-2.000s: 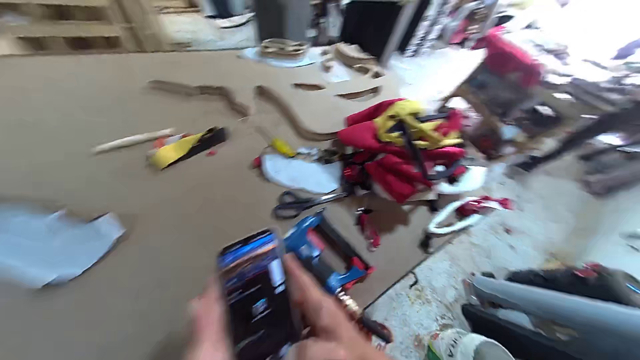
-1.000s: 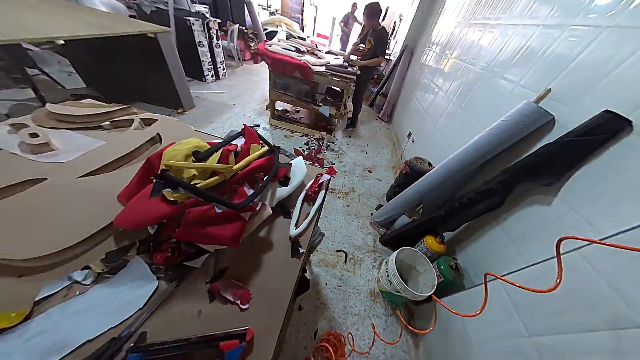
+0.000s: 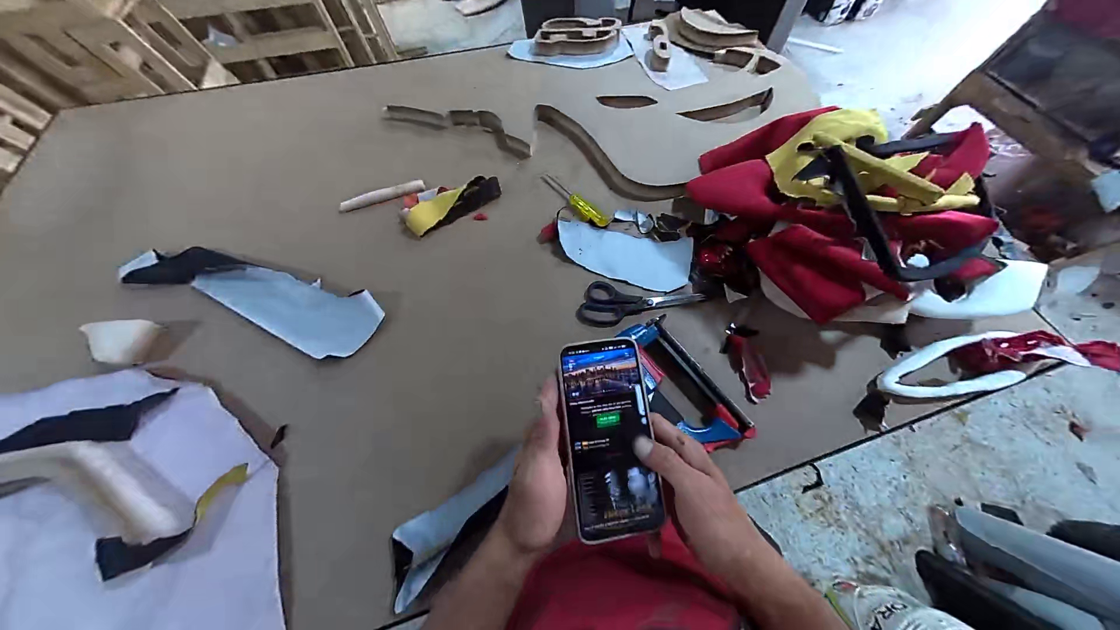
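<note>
Both my hands hold a smartphone point(image 3: 612, 446) with its screen lit, above the near edge of a large brown table point(image 3: 350, 420). My left hand point(image 3: 538, 477) wraps the phone's left side. My right hand point(image 3: 696, 481) grips its right side, the thumb resting on the screen. Just behind the phone lies a blue and black staple gun point(image 3: 722, 424), partly hidden by it. Beyond that are dark-handled scissors point(image 3: 626, 304), a pale fabric piece point(image 3: 626, 254) and a yellow-handled screwdriver point(image 3: 582, 208).
Red and yellow fabric scraps point(image 3: 822, 210) are heaped at the table's right. Cut board shapes point(image 3: 577, 37) stand at the far edge. Pale and black offcuts point(image 3: 289, 306) and white fabric point(image 3: 219, 499) lie at left. Rolls point(image 3: 1032, 560) and a white bucket point(image 3: 884, 608) are on the floor at right.
The view has swung strongly from the aisle and the tiled wall back to the table. Both hands and the phone, out of view one second ago, are in view again.
</note>
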